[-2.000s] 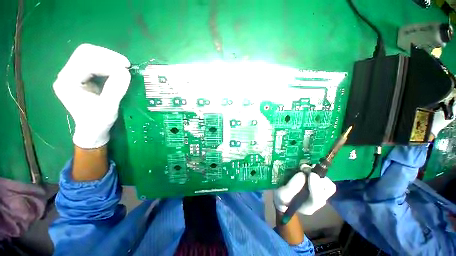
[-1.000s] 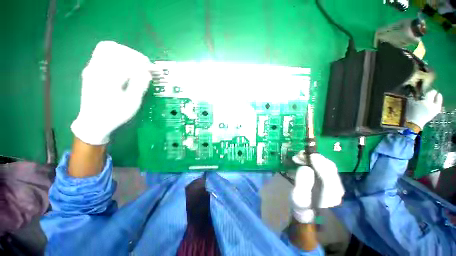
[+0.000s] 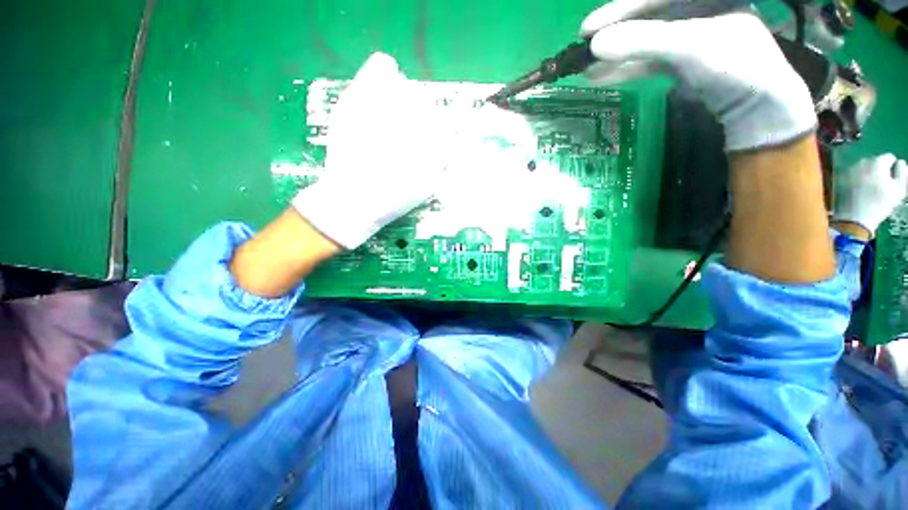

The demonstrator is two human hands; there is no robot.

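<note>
The green printed circuit board (image 3: 472,264) lies flat on the green mat in front of me, its upper middle washed out by glare. My left hand (image 3: 388,154), in a white glove, is over the board's left and middle part with its fingers together; glare hides the fingertips and whatever they may hold. My right hand (image 3: 712,70), in a white glove, grips the soldering iron (image 3: 550,72) from the upper right. The iron points down-left, its tip end at the upper middle of the board near my left fingers.
The dark soldering station (image 3: 692,169) stands right of the board, partly behind my right forearm. A black cable (image 3: 687,284) curves below it. Another person's gloved hand (image 3: 871,191) and blue sleeve are at the far right. The mat (image 3: 60,139) has a dark seam at left.
My right hand has swung from the board's lower right up to its upper right, bringing the iron over the board. My left hand has moved right, onto the board. The view has shifted.
</note>
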